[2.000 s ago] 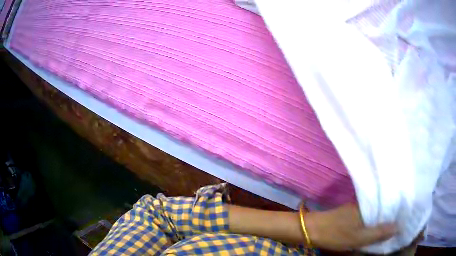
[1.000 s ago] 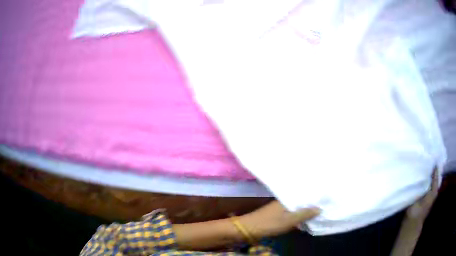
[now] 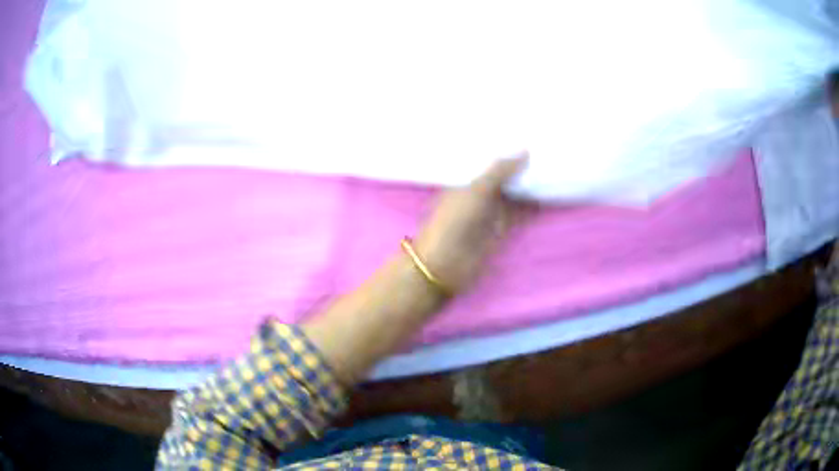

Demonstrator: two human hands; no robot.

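The white fabric (image 3: 368, 83) spreads across the upper part of the view, over the pink fabric lay (image 3: 212, 258). Its near edge runs almost level, with a rounded end at the upper left. My left hand (image 3: 469, 221) holds this near edge, thumb on top and fingers hidden under or behind it. A gold bangle is on the wrist. My right hand is almost wholly cut off by the right edge; only a small blurred sliver (image 3: 834, 92) shows by the fabric, and its grip cannot be seen.
A pale underlay strip (image 3: 552, 327) shows along the near edge of the brown wooden table (image 3: 589, 368). A separate whitish fabric layer (image 3: 800, 189) lies at the right, hanging to the table edge. My checked sleeves and the dark floor are at the bottom.
The white fabric has moved left and away from the near table edge, covering more pink at the left. My left hand has moved up over the pink lay. My right hand has gone to the right edge.
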